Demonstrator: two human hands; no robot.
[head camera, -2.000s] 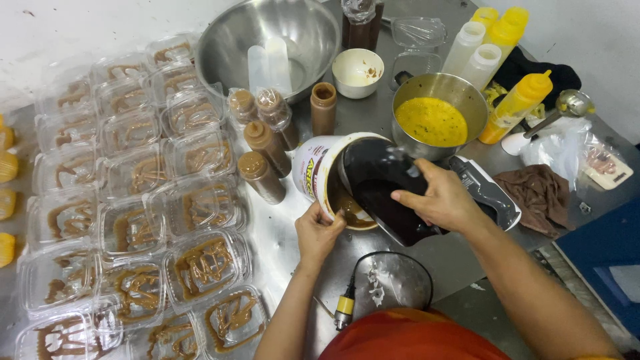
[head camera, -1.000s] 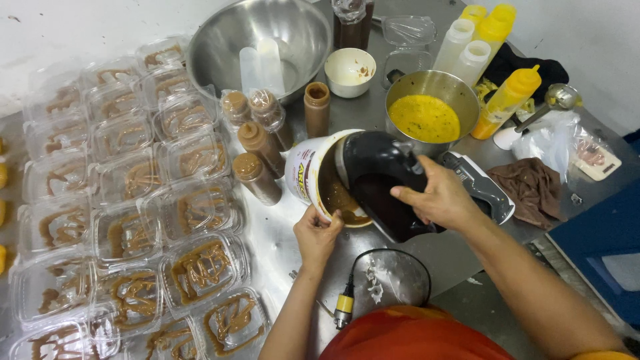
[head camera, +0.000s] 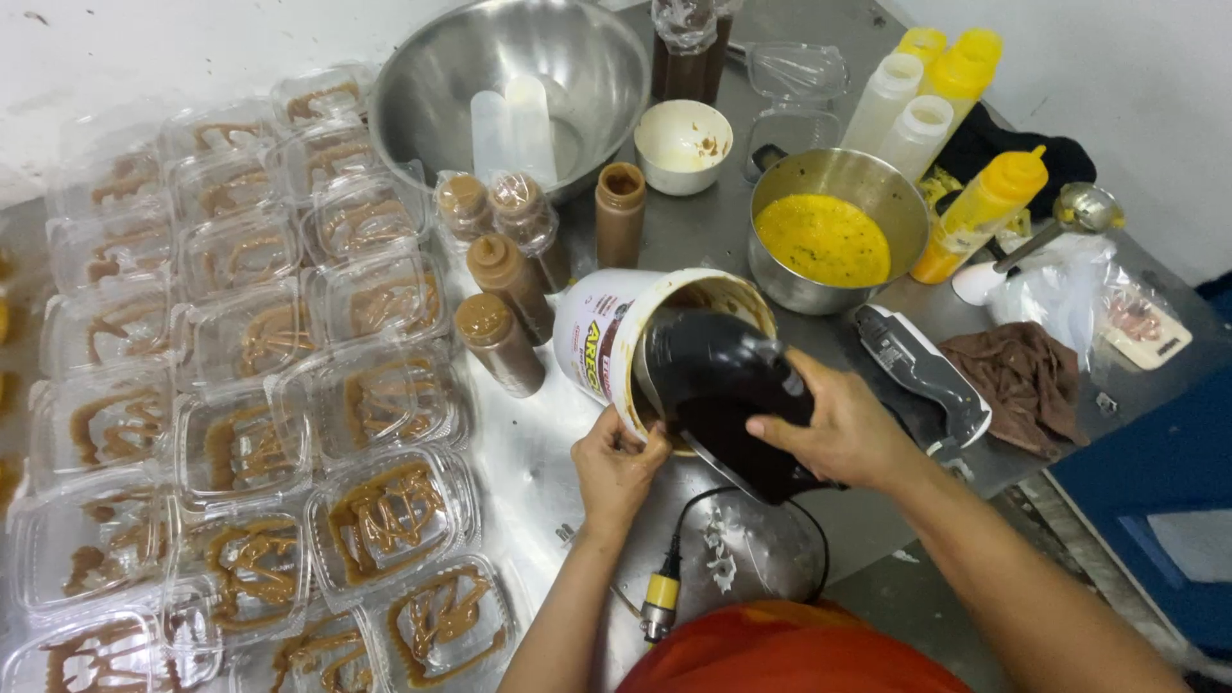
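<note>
A white plastic bucket (head camera: 606, 318) lies tilted on the metal table, its mouth toward me and its inner wall smeared with brown sauce. My left hand (head camera: 618, 462) grips the bucket's lower rim. In my right hand (head camera: 837, 419) is a glossy black bowl (head camera: 731, 375), tipped and partly inside the bucket's mouth; what lies in the bucket behind it is hidden. Squeeze bottles filled with brown sauce (head camera: 500, 342) stand just left of the bucket. One brown sauce bottle without a cap (head camera: 619, 217) stands behind it.
Clear plastic containers (head camera: 385, 520) streaked with brown sauce cover the left side. Behind are a large steel bowl (head camera: 423, 106) and a white bowl (head camera: 681, 173). To the right stand a steel pot of yellow liquid (head camera: 837, 298), a hand mixer (head camera: 924, 375) and a brown cloth (head camera: 1020, 380). A cable connector (head camera: 661, 602) lies in front.
Both hands keep their hold on the bucket and the black bowl. The black bowl has shifted slightly within the bucket's mouth.
</note>
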